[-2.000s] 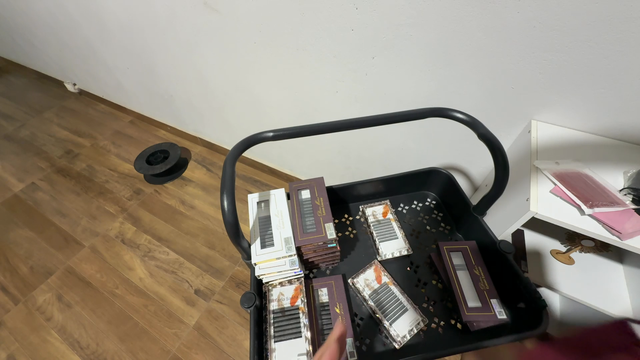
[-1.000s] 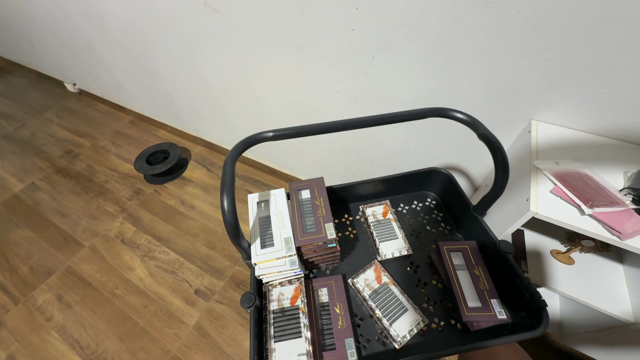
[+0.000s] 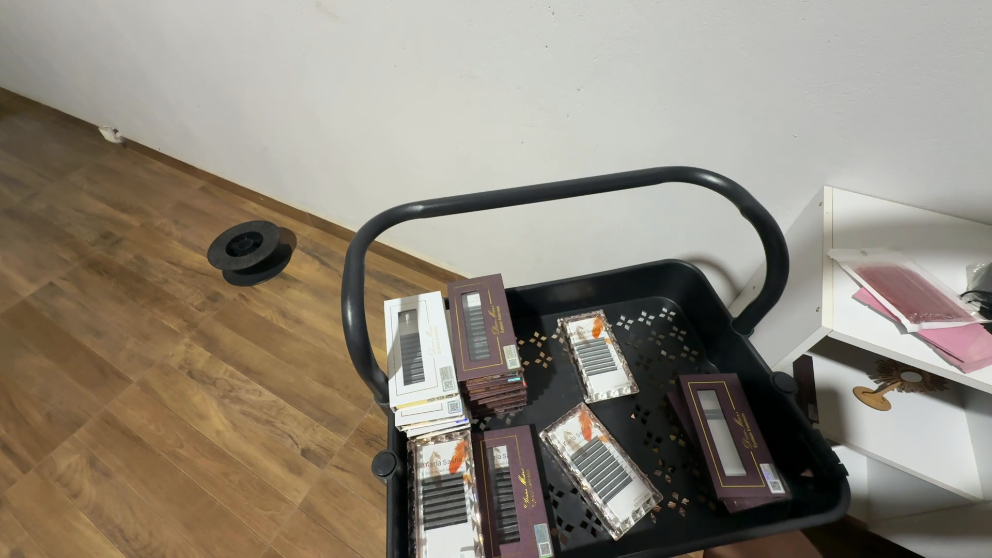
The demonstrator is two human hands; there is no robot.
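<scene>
Neither of my hands can be made out; a blurred skin-toned patch shows under the tray's lower right edge. The black plastic cart tray (image 3: 659, 279) with its raised handle (image 3: 542, 194) holds flat boxes of false eyelash extensions. At its left stand a stack topped by a white box (image 3: 418, 349) and one topped by a dark purple box (image 3: 482, 325). Below them lie a clear feather-print case (image 3: 443, 496) and a purple box (image 3: 515, 496). Two feather-print cases, one upper (image 3: 597, 356) and one lower (image 3: 601, 470), lie apart mid-tray. Another purple box (image 3: 732, 438) rests at the right, overlapping one beneath.
A black plastic spool (image 3: 246, 252) sits on the wood-look floor (image 3: 178, 411) near the white wall (image 3: 465, 93). At the right, a white shelf unit (image 3: 828, 271) holds pink packets (image 3: 903, 291) and, lower down, a round-based ornament (image 3: 876, 397).
Two seconds ago fingertips touched the purple box at the tray's lower left; they have since left it. A dark red blur at the lower right has also gone from view.
</scene>
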